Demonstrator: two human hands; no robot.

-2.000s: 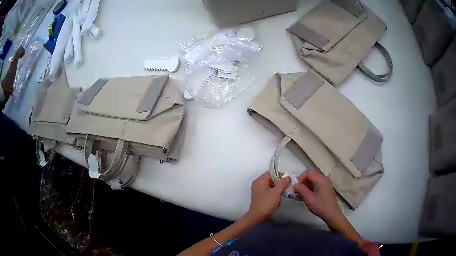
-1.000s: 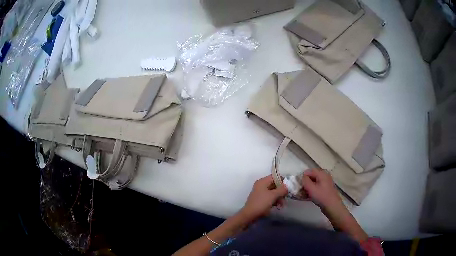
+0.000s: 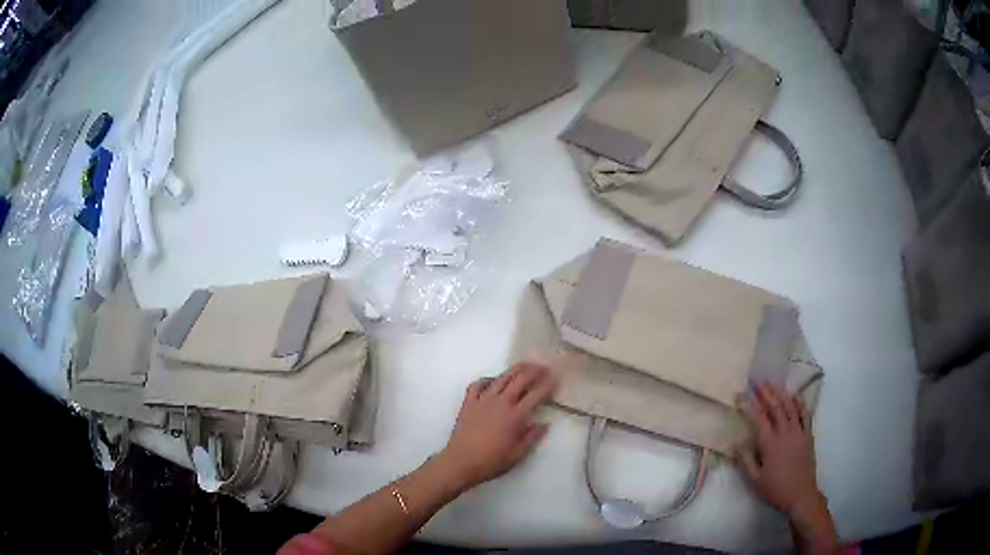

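A flat beige bag (image 3: 673, 314) with two grey-taupe strips lies in front of me. Its handle loop (image 3: 697, 482) points toward me, and a white foam protector (image 3: 622, 513) sits around the loop's near end. My left hand (image 3: 505, 423) lies with fingers spread at the bag's left edge, holding nothing. My right hand (image 3: 779, 434) rests flat on the bag's lower right part, fingers apart, holding nothing.
Stacked beige bags (image 3: 255, 341) lie at left, handles over the table edge. A polybag of protectors (image 3: 429, 255) and a loose protector (image 3: 314, 252) lie mid-table. Another beige bag (image 3: 673, 130), standing totes (image 3: 467, 76), white strips (image 3: 141, 163) and a tape dispenser (image 3: 96, 184) are farther back.
Both hands have let go of the handle and protector and moved apart onto the bag. The bag has been turned straighter. The view has shifted, showing more of the standing tote.
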